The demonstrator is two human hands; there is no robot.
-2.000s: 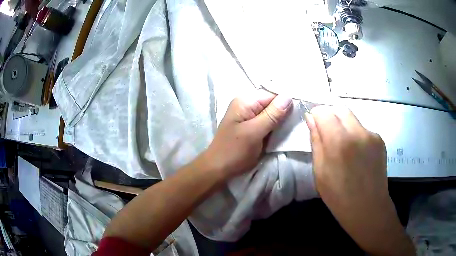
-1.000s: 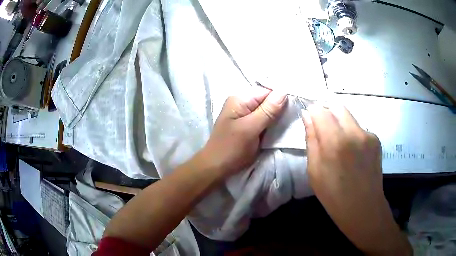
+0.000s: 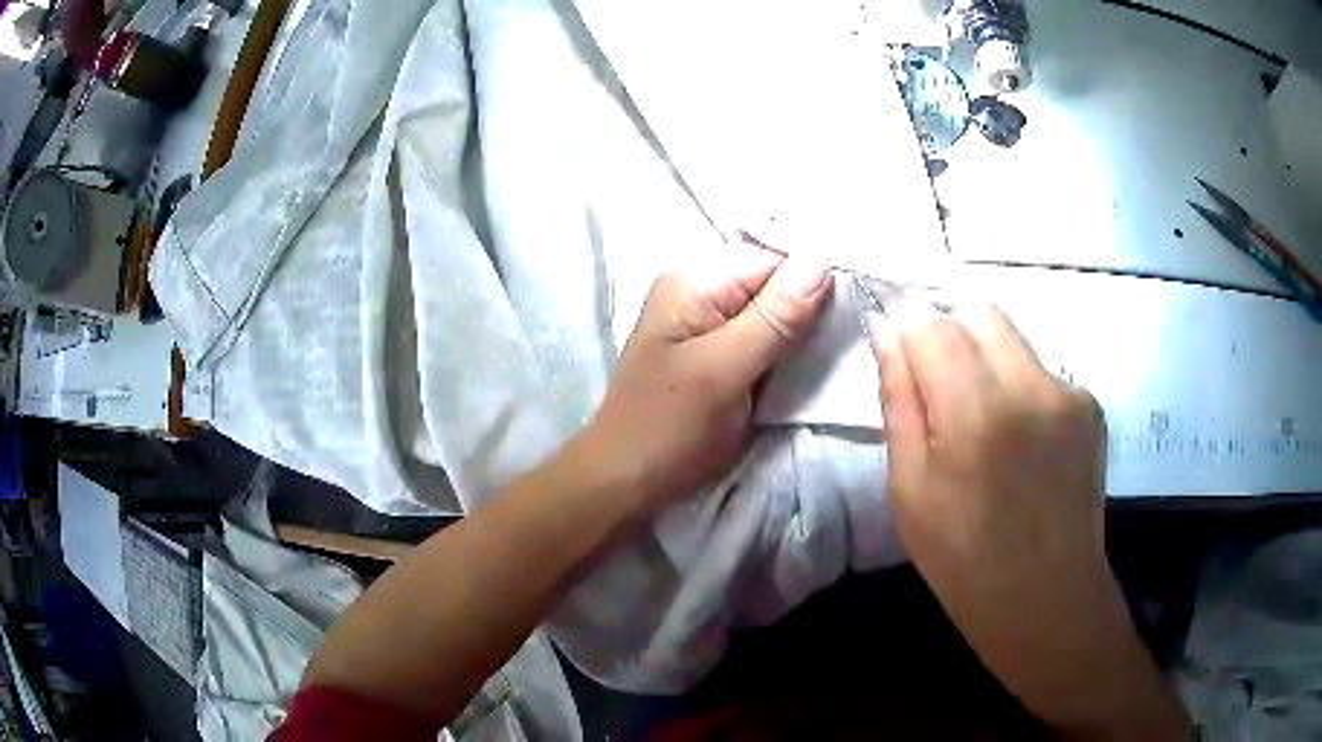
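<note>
A large pale grey-white garment (image 3: 334, 319) lies over the table and hangs over its front edge. My left hand (image 3: 711, 355) pinches a folded edge of the garment between thumb and fingers. My right hand (image 3: 993, 420) is just to its right, its fingertips closed on a thin pointed tool (image 3: 869, 294) at that edge. Most of the tool is hidden in the fingers, so its kind cannot be told. The cloth near the fingertips is washed out by glare.
Metal parts of the sewing machine (image 3: 1000, 51) stand behind the right hand. Slim pointed snips (image 3: 1258, 244) lie at the right. A grey round-ended device (image 3: 58, 232) is at the far left. More pale cloth (image 3: 254, 623) hangs below the table.
The tool tip and right fingertips have shifted slightly at the cloth edge. The left hand keeps its pinch. The whole view has shifted a little.
</note>
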